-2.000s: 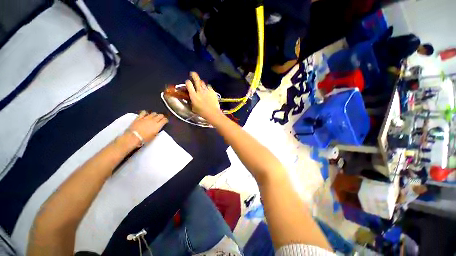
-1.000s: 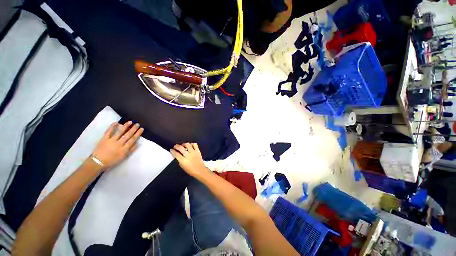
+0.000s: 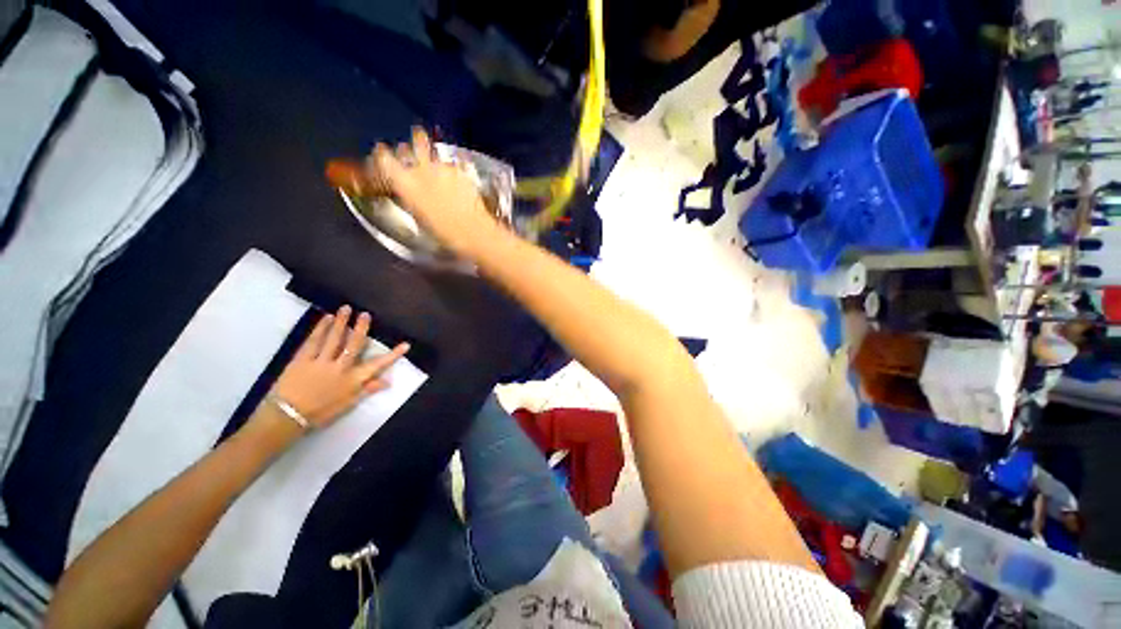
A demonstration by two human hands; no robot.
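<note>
A white garment panel (image 3: 184,369) with a dark navy strip along its length lies on the dark table cover (image 3: 264,105). My left hand (image 3: 330,375) lies flat on the panel near its right end, fingers spread. My right hand (image 3: 430,191) is on the reddish-brown handle of the steam iron (image 3: 397,221), beyond the panel. The iron sits on the dark cover, not touching the panel. My right hand and forearm hide part of the handle and plate.
A stack of white panels with navy stripes (image 3: 105,160) lies at the far left. Yellow hoses (image 3: 594,98) run up from the iron. Blue crates (image 3: 861,184), a red cloth and scraps stand on the pale floor at right.
My right hand has left the panel's near corner and taken hold of the iron. My left hand has shifted slightly right and down on the panel, where more navy strip shows.
</note>
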